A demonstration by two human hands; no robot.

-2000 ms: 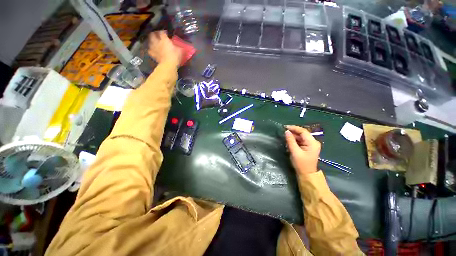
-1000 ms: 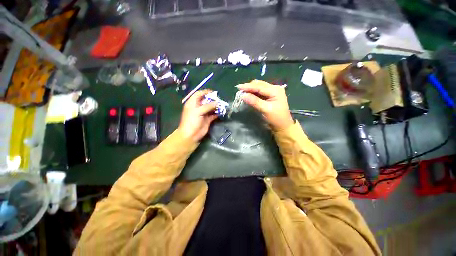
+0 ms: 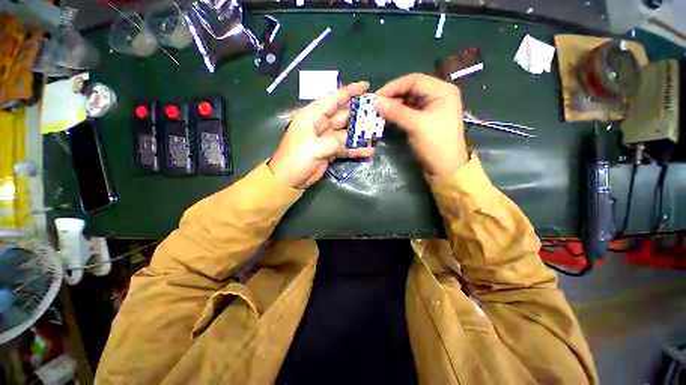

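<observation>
A small blue-and-white circuit board (image 3: 362, 122) is held upright in front of me, above the green mat. My left hand (image 3: 320, 135) holds it along its left side and bottom edge. My right hand (image 3: 423, 116) touches its upper right part with thumb and forefinger; whether something small is pinched there cannot be told. A dark phone housing part (image 3: 343, 170) lies on the mat below the board, partly hidden by my left hand.
Three black back housings (image 3: 179, 139) with red spots stand at left, beside a dark phone (image 3: 92, 167). Above lie a white pad (image 3: 318, 83), a white stick (image 3: 298, 60) and a battery (image 3: 462, 65). Tweezers (image 3: 499, 125) and a thick black handle (image 3: 598, 203) are at right.
My left hand has come back from the red item at upper left and both hands are now together at the board. The view has tilted down. The board is now turned with its face towards me.
</observation>
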